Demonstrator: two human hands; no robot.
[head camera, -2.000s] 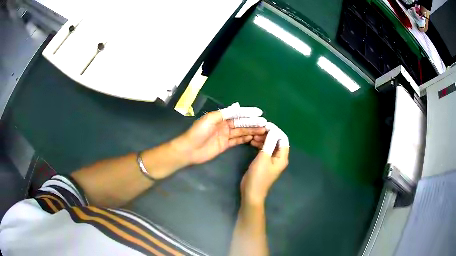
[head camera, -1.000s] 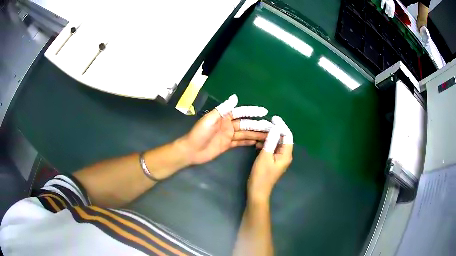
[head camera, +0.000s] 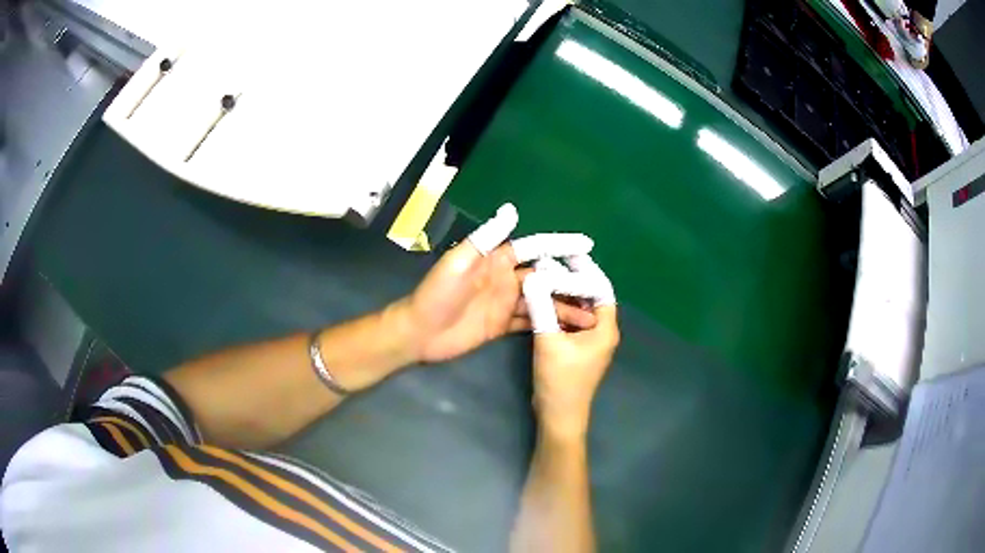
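Note:
My left hand (head camera: 464, 297) is palm up over the dark green mat, with white finger cots (head camera: 496, 230) on the thumb and on at least two fingers. Its thumb stands apart from the fingers and its palm is empty. My right hand (head camera: 575, 346) is at its fingertips. The right thumb and a forefinger, also in white cots, are bent against the cot-covered fingers of my left hand. The contact spot is small and partly hidden, so I cannot tell if anything is between the fingertips.
A white belt (head camera: 324, 97) with a slotted, rounded end lies upper left, yellow tape (head camera: 416, 216) at its corner. The green mat (head camera: 648, 216) reflects two lights. A black tray (head camera: 805, 86) and a person's hand (head camera: 913, 38) are upper right. A narrow white conveyor (head camera: 886, 292) runs along the right.
My right thumb and fingertips have moved left, over my left fingers. My left thumb is raised further from its fingers than two seconds ago.

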